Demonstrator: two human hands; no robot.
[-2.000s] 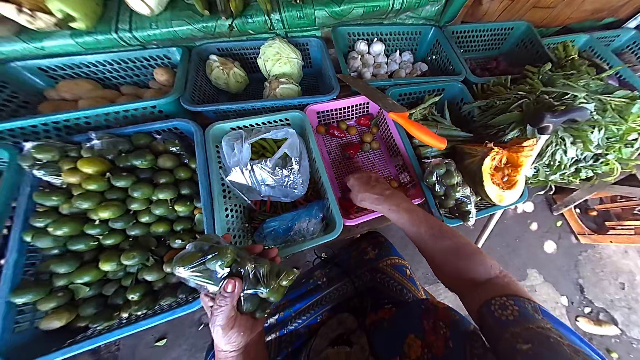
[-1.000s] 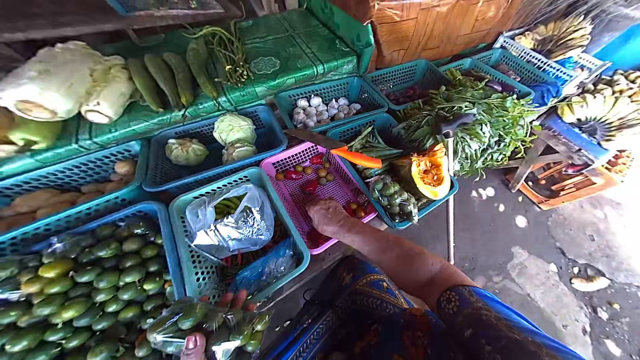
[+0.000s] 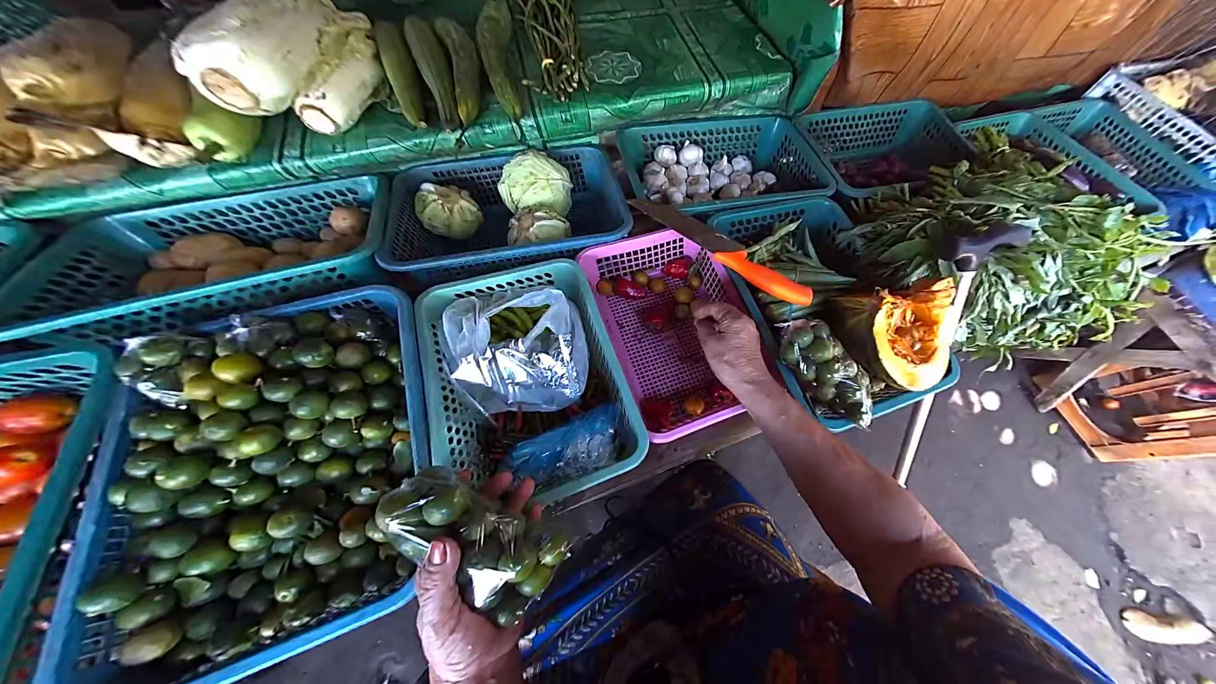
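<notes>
My left hand (image 3: 465,617) holds a clear plastic bag of small green fruits (image 3: 475,541) over the right edge of a blue basket (image 3: 410,351) full of like green fruits. Over the right side of a pink basket (image 3: 655,408) is my right hand (image 3: 730,347), its fingers curled; whether something small is between them cannot be told. Small red peppers (image 3: 655,318) and little round fruits (image 3: 682,296) lie in the pink basket. A knife with an orange handle (image 3: 765,277) rests across that basket's upper right corner. Between my hands, a teal basket (image 3: 632,446) contains an open clear plastic bag (image 3: 518,366) and a blue plastic bundle (image 3: 565,451).
Behind are baskets of cabbages (image 3: 537,182), garlic (image 3: 698,176) and brown tubers (image 3: 204,252). On the right are a cut pumpkin (image 3: 907,337), a bagged lot of green fruits (image 3: 822,366), leafy greens (image 3: 1045,247) and a dark-handled pole (image 3: 936,380). Tomatoes (image 3: 33,451) sit at far left.
My right hand has shifted from the lower part of the pink basket to its right side. The bag of green fruits stays in my left hand. The view has moved.
</notes>
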